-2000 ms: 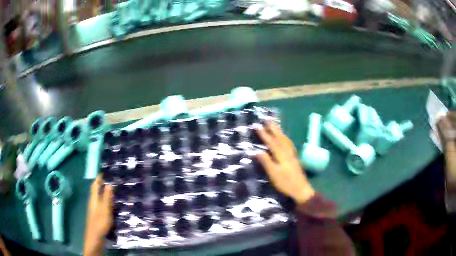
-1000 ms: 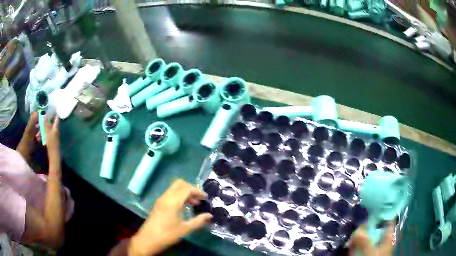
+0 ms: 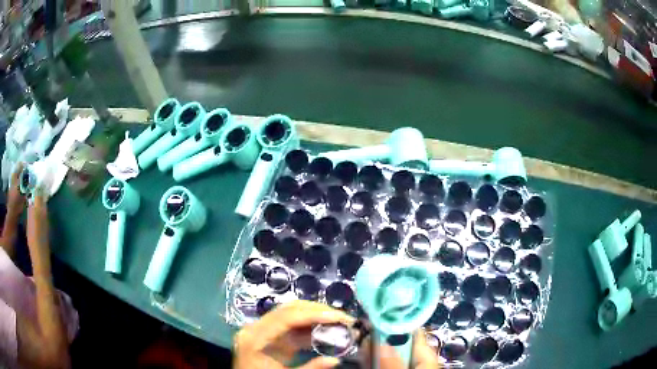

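My left hand [image 3: 288, 335] pinches a round glossy cap [image 3: 333, 337] between thumb and fingers, just left of a teal device [image 3: 398, 295]. My right hand [image 3: 425, 353], mostly hidden behind the device and cut off by the bottom edge, holds that device upright by its handle. The device's ringed round head faces me, with a small dark oval on the handle below it. The cap and the head are close; whether they touch is unclear. Below them lies a clear shiny tray [image 3: 544, 267] with rows of dark round caps.
Several teal devices with dark round centres [image 3: 276, 131] lie at left. Two more [image 3: 409, 148] lie behind the tray, and several [image 3: 614, 311] lie at right. A conveyor belt [image 3: 324, 72] runs beyond the pale rail. A neighbour's arm [image 3: 43, 267] and white parts [image 3: 68, 148] are at far left.
My left hand has moved right from the tray's near left edge with a cap. The teal device has moved left towards it. The view has shifted.
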